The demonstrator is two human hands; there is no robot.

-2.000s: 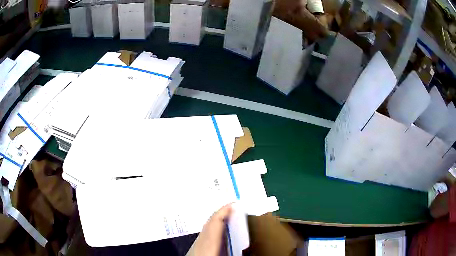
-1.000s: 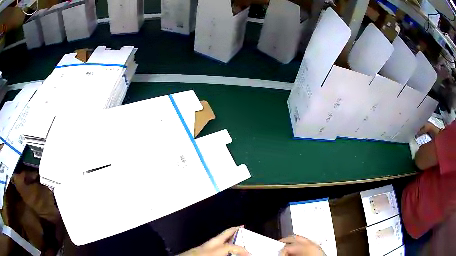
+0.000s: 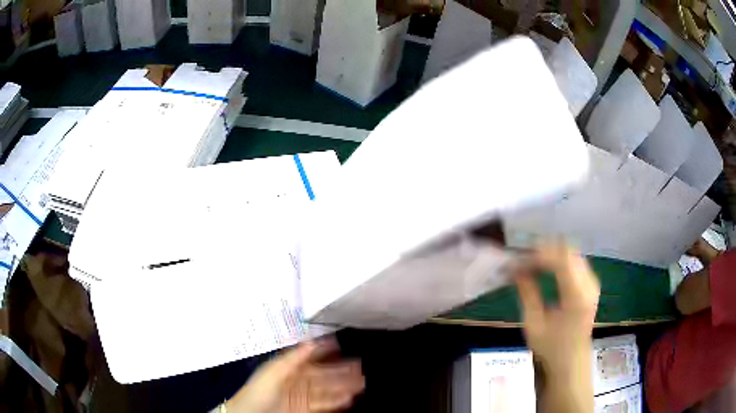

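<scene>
A white carton (image 3: 452, 153), blurred by motion, is tilted above the bench, with its broad lid flap toward the upper right and a dark opening near its right end. My right hand (image 3: 558, 294) is at that right end, its fingers on the carton's edge. My left hand (image 3: 303, 383) is blurred just below the carton's lower left corner; whether it touches the carton cannot be told. A flat white carton blank (image 3: 186, 234) with a blue line lies behind and left of the carton, which covers its right end.
More stacked blanks (image 3: 153, 121) lie at left. Opened cartons (image 3: 629, 193) stand in a row at right; others (image 3: 359, 56) stand along the far belt. White boxes (image 3: 508, 379) sit below the bench edge. A person's red sleeve (image 3: 694, 339) is at far right. Brown paper (image 3: 60, 314) lies lower left.
The small white part between both hands is out of sight, and a carton now stretches up over the bench. My right hand has moved up and right; my left hand moved slightly left.
</scene>
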